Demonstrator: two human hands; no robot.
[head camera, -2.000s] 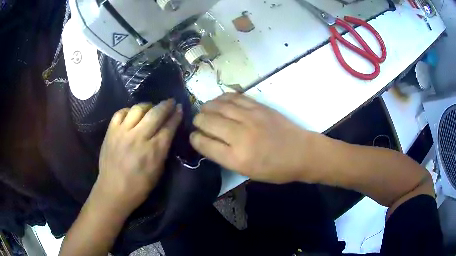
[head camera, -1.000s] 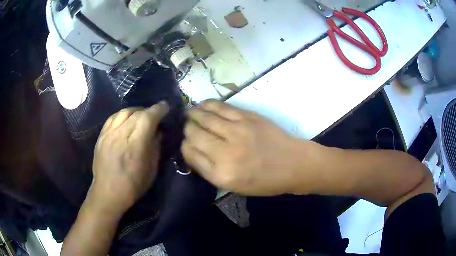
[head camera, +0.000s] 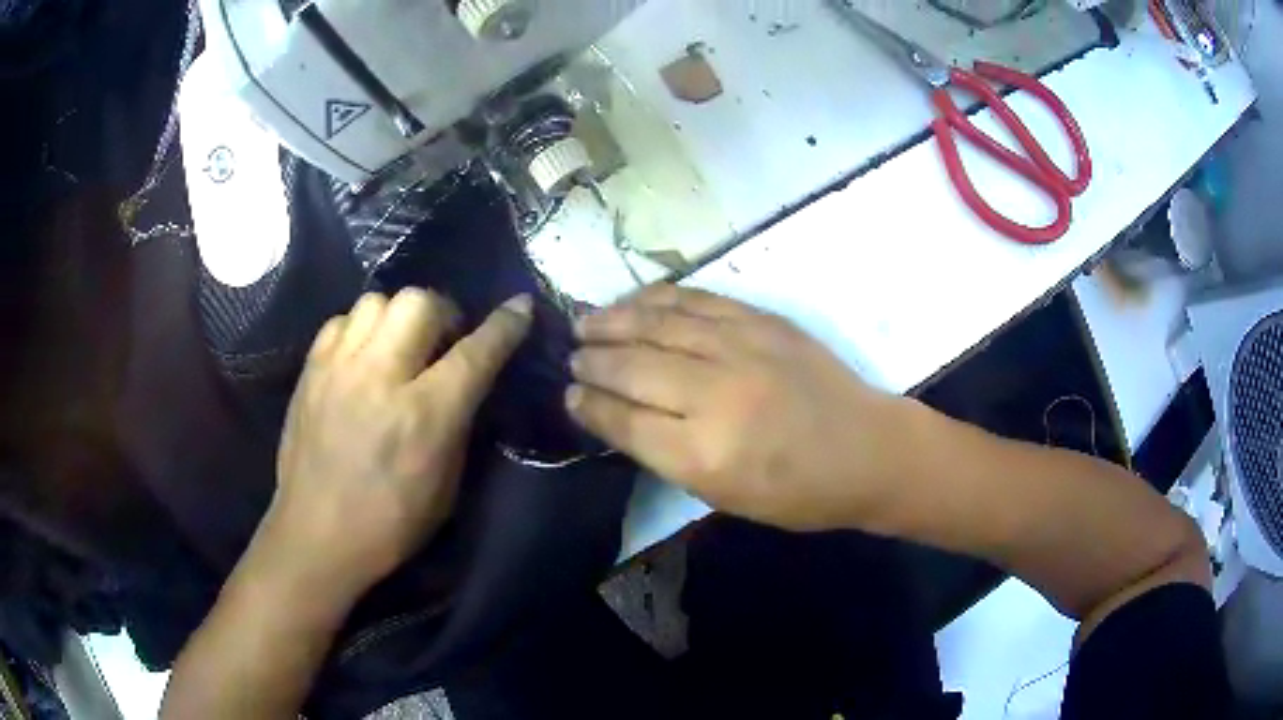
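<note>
The dark jeans (head camera: 134, 436) cover the left side and run under the cream sewing machine head (head camera: 331, 63). My left hand (head camera: 380, 422) rests on the cloth, index finger stretched toward the machine, pressing or holding it; the fingertips partly sink into the dark fabric. My right hand (head camera: 718, 401) lies at the cloth's right edge, fingertips on that edge. A pale thread (head camera: 542, 460) lies along a cloth edge between my hands. The needle itself cannot be made out. The white oval attachment (head camera: 232, 176) stands over the cloth left of the head.
Red-handled scissors (head camera: 1006, 155) lie across the machine bed (head camera: 788, 71) and white table (head camera: 858, 281). A small brown scrap (head camera: 691, 78) is on the bed. A white fan (head camera: 1259, 422) and a dark phone-like object (head camera: 1182, 401) are at the right.
The view has shifted a little and back. My left index finger has straightened on the cloth. My right fingers are less curled, and more pale thread shows between the hands.
</note>
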